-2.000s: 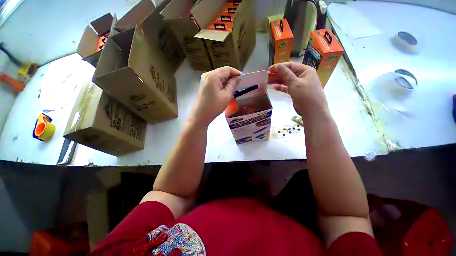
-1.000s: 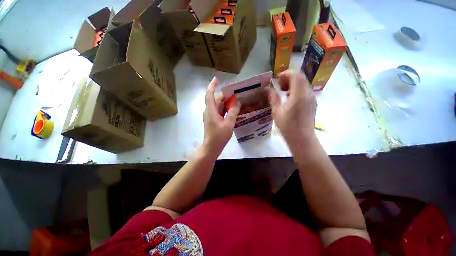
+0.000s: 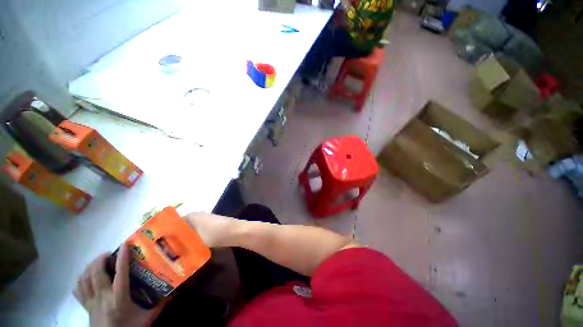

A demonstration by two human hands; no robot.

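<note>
A retail colour box (image 3: pixel 185 246) with an orange top, a black handle slot and a black printed side is at the lower left, tilted in view, its top closed. My left hand (image 3: pixel 108 294) grips its dark side, fingers spread along it. My right hand (image 3: pixel 203 227) is at the box's far right edge; its fingers are hidden behind the box, so its hold cannot be told. A small yellowish thing shows just beyond the box, too blurred to name.
Two orange boxes (image 3: pixel 105 153) stand by a dark metallic object (image 3: pixel 39 131) on the white table (image 3: pixel 224 121). Tape rings and a red, yellow and blue roll (image 3: pixel 261 74) lie farther along. Right: red stool (image 3: pixel 345 159), open carton (image 3: pixel 435 153), a seated person (image 3: pixel 367 25).
The view has swung right, showing the floor and stools. The box's raised top flap is down and the top is closed. My left hand has moved onto its printed side.
</note>
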